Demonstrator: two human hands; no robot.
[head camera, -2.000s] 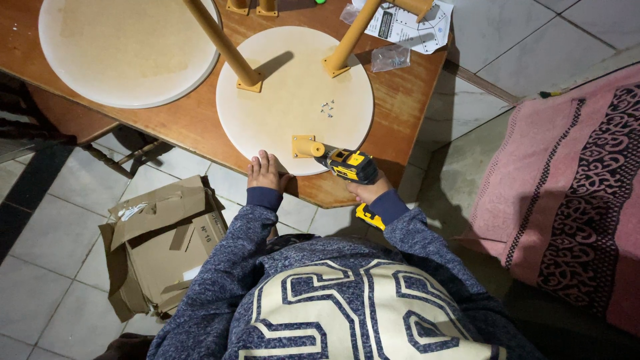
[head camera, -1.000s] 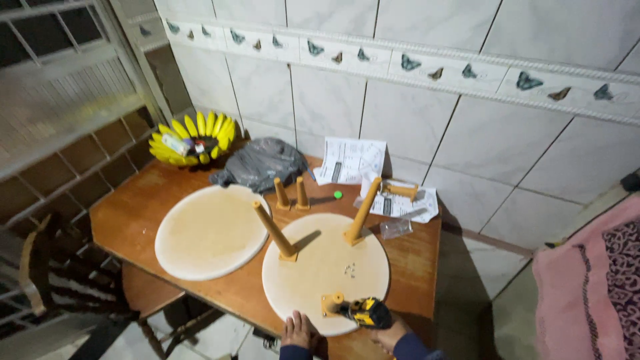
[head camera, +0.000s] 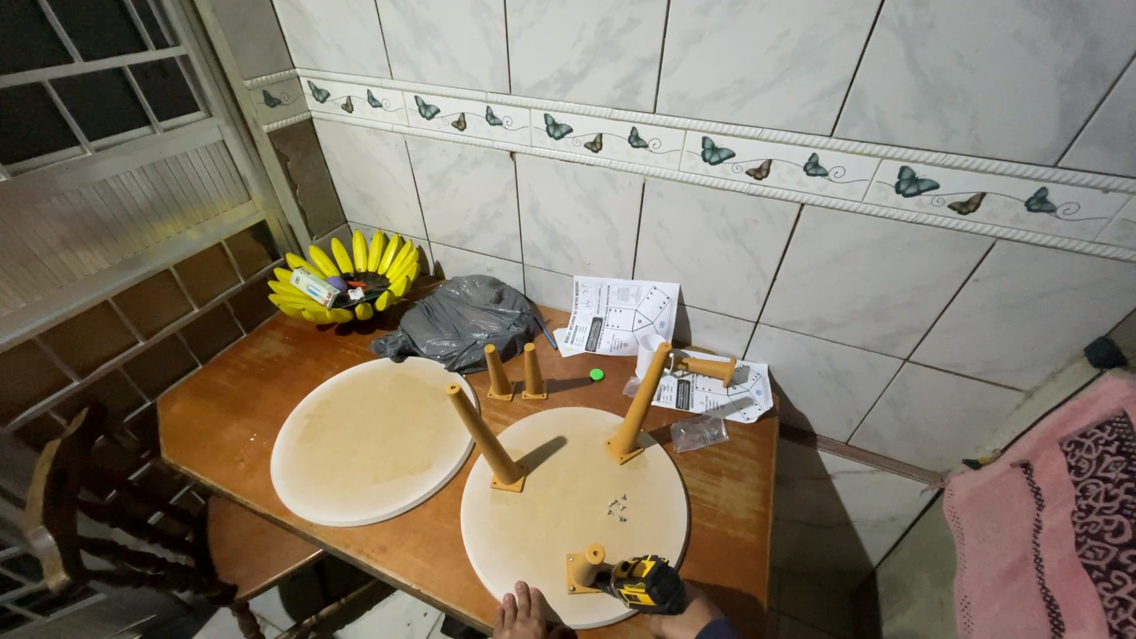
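My right hand (head camera: 688, 619) is shut on a yellow and black power drill (head camera: 648, 584), its nose at the square base plate of a wooden leg (head camera: 586, 568). That leg stands on the near part of a round white-edged board (head camera: 577, 506). My left hand (head camera: 524, 612) rests with fingers spread at the board's near edge, holding nothing. Two more tapered legs stand on the same board, one at its left (head camera: 486, 439) and one at its upper right (head camera: 641, 404). Several small screws (head camera: 619, 508) lie loose between the legs. Whether the drill bit touches a screw is hidden.
A second round board (head camera: 373, 444) lies left on the wooden table (head camera: 728, 497). Behind are two short legs (head camera: 512, 377), a grey plastic bag (head camera: 470, 319), a yellow petal-shaped bowl (head camera: 346, 275), printed sheets (head camera: 619, 315), a lying leg (head camera: 706, 366) and a clear bag (head camera: 698, 433). A wooden chair (head camera: 67, 497) stands left.
The view has swung up from my torso and the floor to the wall. The drill remains in my right hand at the near leg, and my left hand stays at the board's edge.
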